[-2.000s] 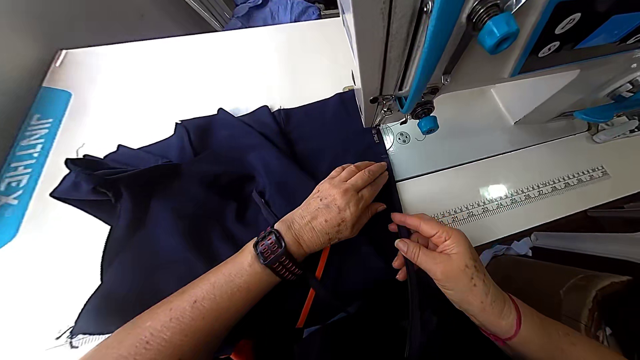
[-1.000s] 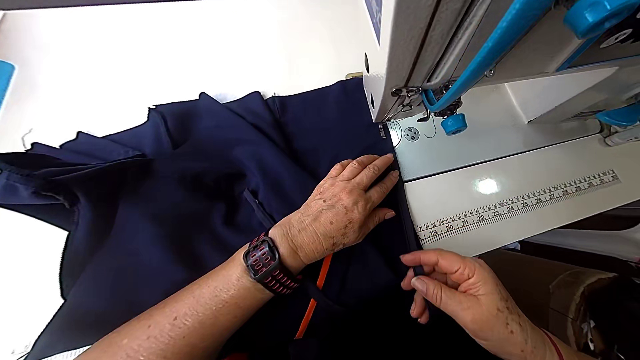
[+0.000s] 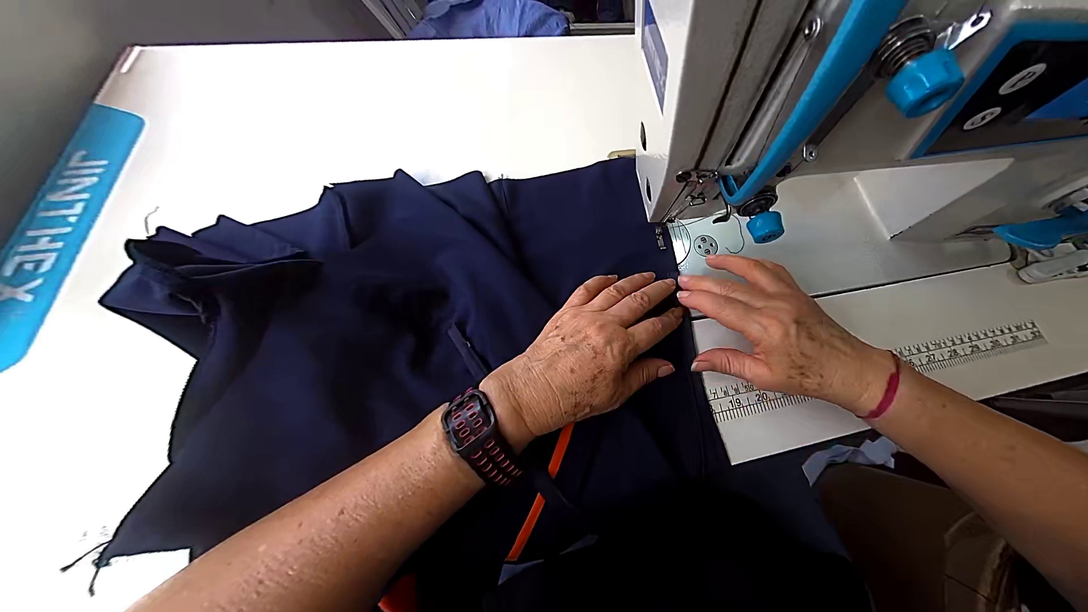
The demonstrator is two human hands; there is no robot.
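A navy blue fabric piece (image 3: 365,340) lies spread and partly folded under the head of an industrial sewing machine (image 3: 722,102). Its right edge runs just below the presser foot (image 3: 663,236). My left hand (image 3: 591,353) lies palm down on the fabric beside that edge, fingers slightly spread, with a smartwatch at the wrist. Close to its fingertips, my right hand (image 3: 765,331) rests with its fingertips at the fabric's edge, thumb apart, partly over the white machine bed. An orange strip (image 3: 540,497) shows on the fabric below my left wrist.
A printed measuring scale (image 3: 969,348) runs along the white table (image 3: 382,102) at the right. Blue tension knobs and a control panel (image 3: 1011,102) are on the machine. Blue cloth (image 3: 489,19) lies beyond the table's far edge. Loose threads (image 3: 85,557) hang at the fabric's lower left corner.
My right hand has moved up along the fabric edge to beside my left fingertips and has let go of the edge it pinched lower down. My left hand stays on the fabric.
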